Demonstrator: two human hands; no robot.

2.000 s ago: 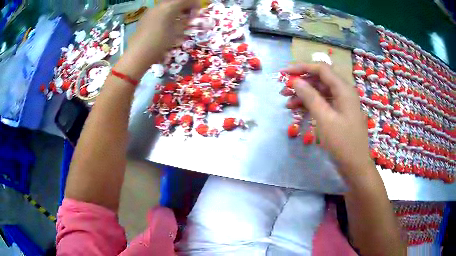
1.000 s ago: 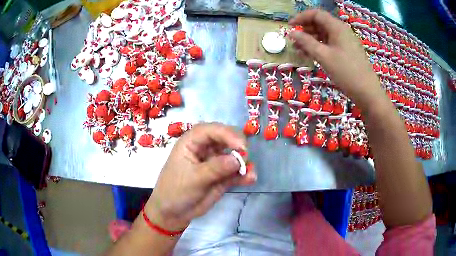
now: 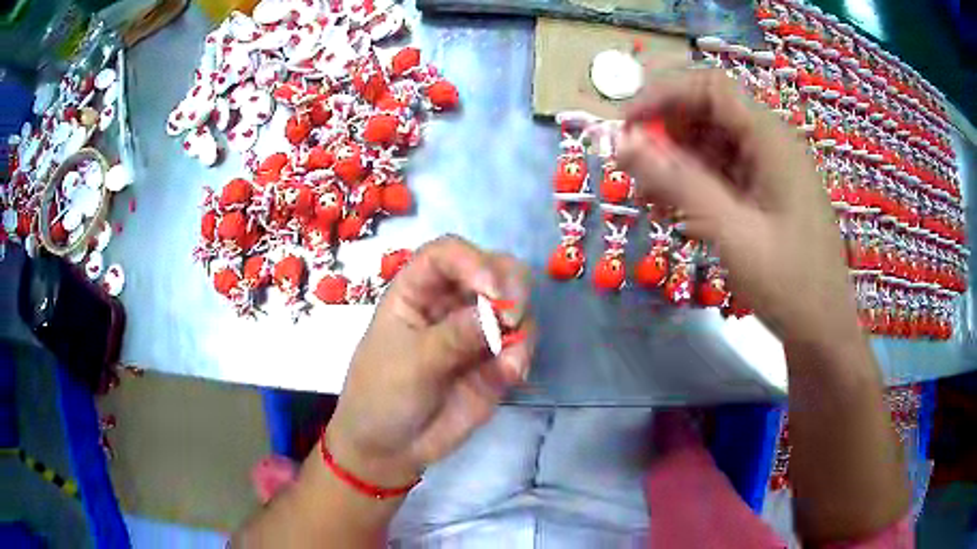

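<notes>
My left hand (image 3: 429,343) is near the table's front edge and holds a small white disc (image 3: 490,325) edge-on, with red showing beside it at the fingertips. My right hand (image 3: 739,182) is blurred, above the rows just below the tan cardboard pad. Its fingertips hold a small red figure (image 3: 651,131), partly hidden by the fingers. A white round dab (image 3: 616,74) lies on the cardboard pad (image 3: 557,75). A heap of red rabbit-like figures (image 3: 321,198) lies left of centre, with a heap of white pieces (image 3: 252,97) behind it.
Finished pieces (image 3: 613,268) stand in rows below the pad, and tight rows (image 3: 889,182) cover the right side. A round basket (image 3: 48,220) of white pieces and a black phone-like object (image 3: 70,311) are at the left. A dark metal plate (image 3: 504,13) lies at the back.
My left hand came from the back-left heap to the front with a white disc. My right hand went up to the pad with a red figure, then came back slightly toward the rows.
</notes>
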